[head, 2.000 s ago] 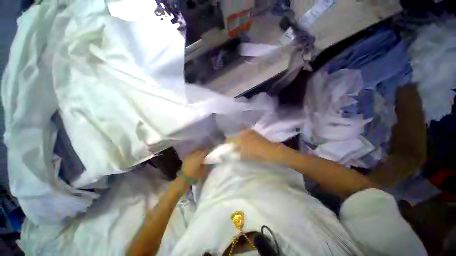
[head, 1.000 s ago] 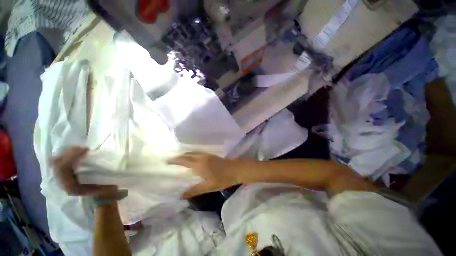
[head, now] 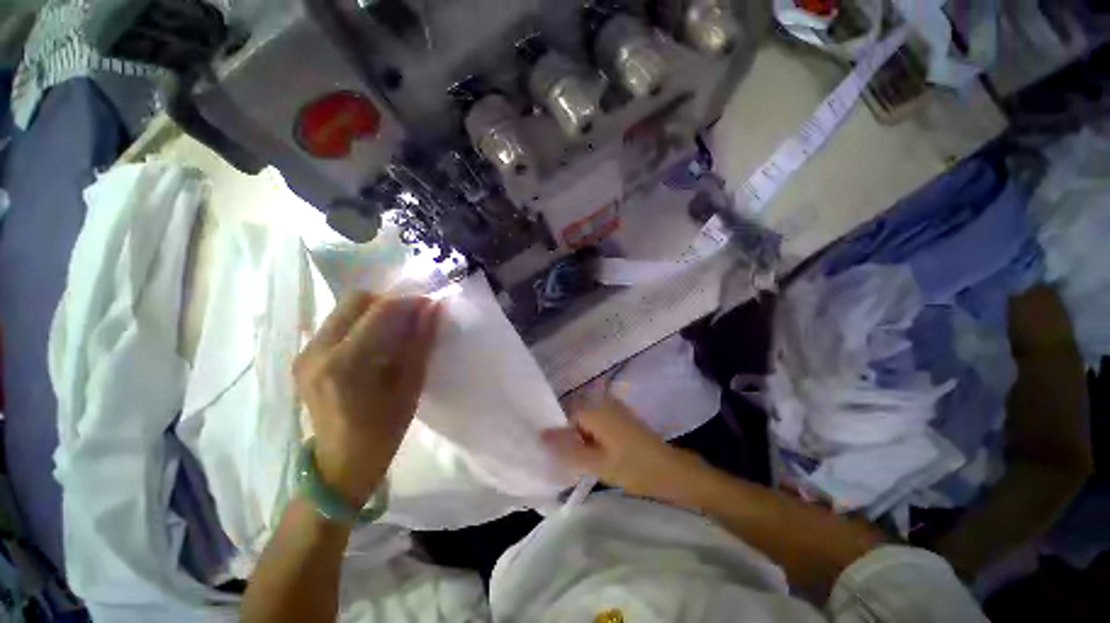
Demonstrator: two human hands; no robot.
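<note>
A white cloth piece (head: 493, 383) lies from the bright needle area (head: 436, 265) of the overlock machine (head: 481, 158) down towards my lap. My left hand (head: 365, 377), with a green bangle at the wrist, pinches the cloth's upper edge just below the needles; its fingertips are lost in the lamp glare. My right hand (head: 609, 441) holds the cloth's lower right edge near the front of the table. The presser foot is hard to make out in the glare.
White cloth (head: 122, 365) drapes over the table's left side. A tape measure (head: 797, 152) and thread waste (head: 749, 250) lie right of the machine. White pieces (head: 852, 377) and blue cloth (head: 943, 237) are heaped at the right, beside another person's arm (head: 1047, 402).
My left hand has moved right and up from the far-left cloth to the needle area. My right hand has moved right and now holds the cloth's edge. The view takes in more of the machine.
</note>
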